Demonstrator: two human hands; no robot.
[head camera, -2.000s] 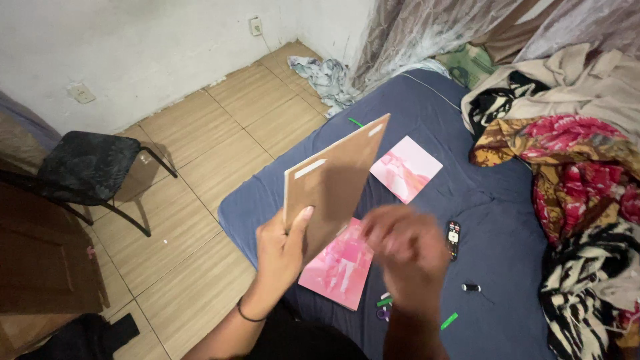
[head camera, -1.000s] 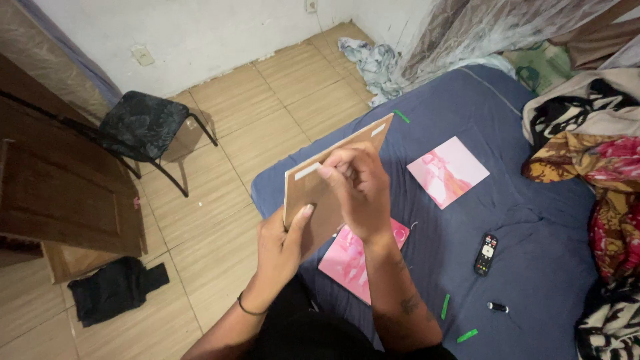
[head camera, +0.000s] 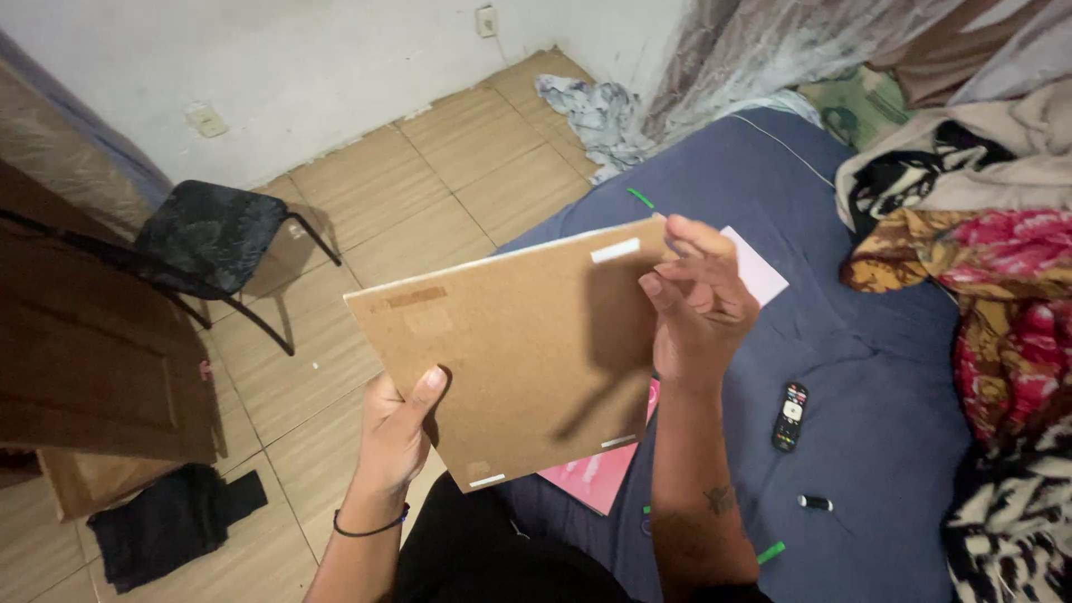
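Note:
A thin brown fiberboard panel (head camera: 519, 352) is held up at a tilt, its plain back facing me. My left hand (head camera: 398, 427) grips its lower left edge, thumb on the brown face. White strips are stuck near the upper right corner (head camera: 615, 250) and along the bottom edge; the upper left bears a darker brown mark (head camera: 410, 299). At the panel's upper right corner is my right hand (head camera: 699, 293), fingers bent and apart, with nothing visible in them; whether it touches the panel is unclear. A pink picture (head camera: 595, 477) lies partly hidden below the panel, and a pale card (head camera: 758, 268) behind my right hand.
On the blue bed sheet (head camera: 854, 377) lie a remote control (head camera: 790, 416), a spool of dark thread (head camera: 815, 502) and green pieces (head camera: 770, 553). Crumpled patterned blankets (head camera: 1013, 260) are at the right. A black chair (head camera: 213, 234) and dark clothing (head camera: 163, 528) are on the left over the tiled floor.
My right hand has moved right from the panel's upper left strip to its upper right corner. That upper left strip no longer shows on the panel; a brown mark is there. The panel now faces me more squarely.

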